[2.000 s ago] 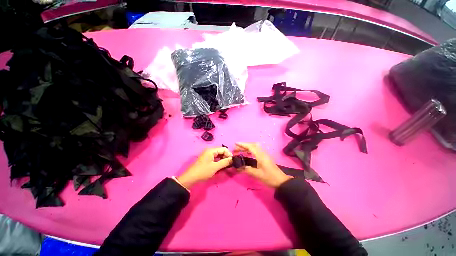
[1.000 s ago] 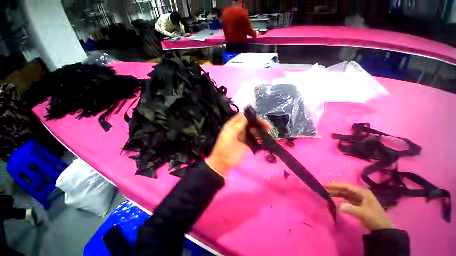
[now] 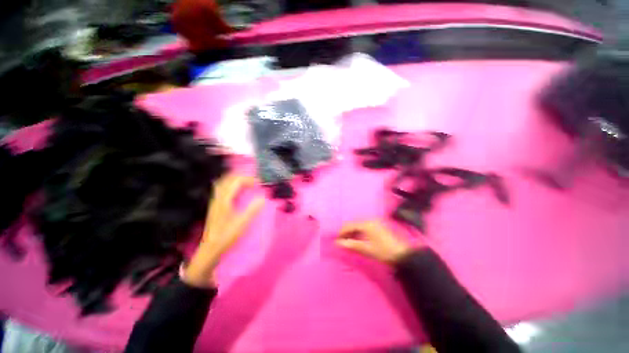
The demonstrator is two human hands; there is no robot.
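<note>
The view is blurred. My left hand (image 3: 227, 217) is raised beside the right edge of the big dark heap of straps (image 3: 117, 200), fingers apart and holding nothing I can see. My right hand (image 3: 374, 240) is over the pink table in front of me, fingers bent; no strap shows in it. Black buckles (image 3: 283, 193) lie at the mouth of the clear bag of buckles (image 3: 286, 127). A loose tangle of dark webbing straps (image 3: 421, 172) lies right of centre, beyond my right hand.
The pink table (image 3: 524, 262) has a curved edge. A crumpled white sheet (image 3: 352, 83) lies behind the buckle bag. A large dark sack (image 3: 586, 110) stands at the far right. A person in red (image 3: 198, 24) is at the far table.
The strap that my left hand held is out of my hands. My left hand has opened beside the heap. The view has swung back to the right and down.
</note>
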